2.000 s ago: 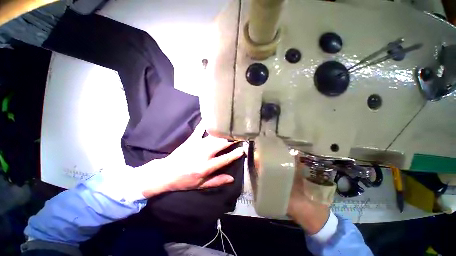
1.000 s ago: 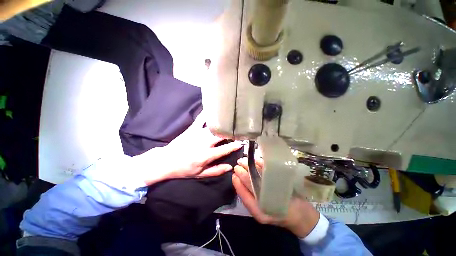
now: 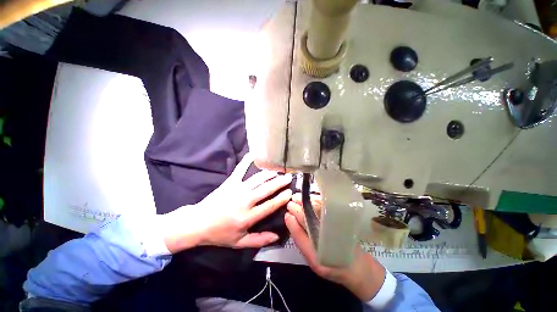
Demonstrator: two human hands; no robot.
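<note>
The dark purple-black garment (image 3: 194,128) lies folded on the white table and runs down over its front edge. My left hand (image 3: 229,213) lies flat on it, fingers spread, fingertips just left of the needle area (image 3: 299,181). My right hand (image 3: 345,268) reaches up from below, partly hidden by the cream guard of the sewing machine (image 3: 366,146). Its fingertips touch the cloth edge by the needle area; whether they pinch it I cannot tell. The presser foot is too small and glaring to make out.
Black-handled scissors (image 3: 423,226) and an orange-yellow stick (image 3: 480,228) lie right of the needle area. A printed scale (image 3: 421,251) runs along the table's near edge. White cords (image 3: 269,285) hang below the edge.
My right hand has come left from behind the guard, its fingertips now at the cloth edge. My left hand has shifted slightly, its fingers spread wider. The cloth's folds have moved a little.
</note>
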